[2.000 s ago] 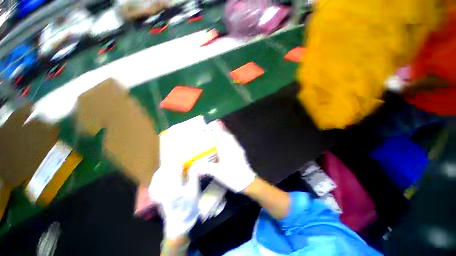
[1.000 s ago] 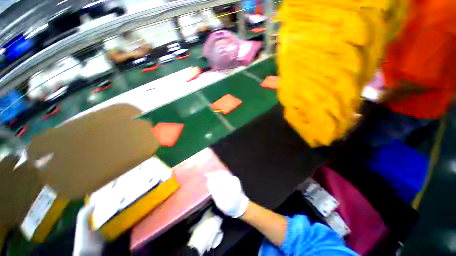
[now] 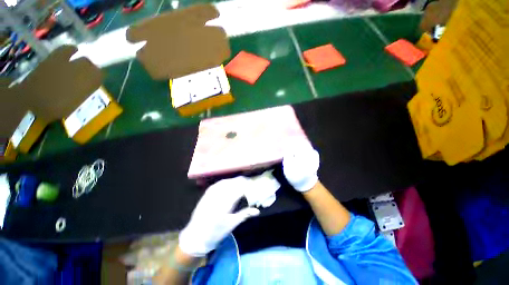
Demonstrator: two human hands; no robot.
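Note:
The pink slab (image 3: 251, 139) lies on the black-covered bench with a small dark spot on top and no carton on it. My left hand (image 3: 215, 214), in a white glove, is at the slab's near side, thumb and fingers apart. Its fingertips are beside a crumpled white piece (image 3: 262, 190); whether they touch it is unclear. My right hand (image 3: 301, 167), also gloved, is at the slab's near right corner; its fingertips are hard to make out. An open yellow carton (image 3: 203, 92) with a white insert stands on the green belt behind the slab, brown lid up.
More open cartons (image 3: 92, 114) stand on the belt at left. Red-orange pads (image 3: 325, 57) lie on the belt. A yellow carton stack (image 3: 463, 106) leans at right. Rubber bands (image 3: 88, 178) and a green cylinder (image 3: 48, 192) lie at left. White plates (image 3: 387, 215) sit low right.
The carton at my left hand is now on the belt, released. My left hand has come back to the slab's near side. My right hand stays by the slab. The view has shifted.

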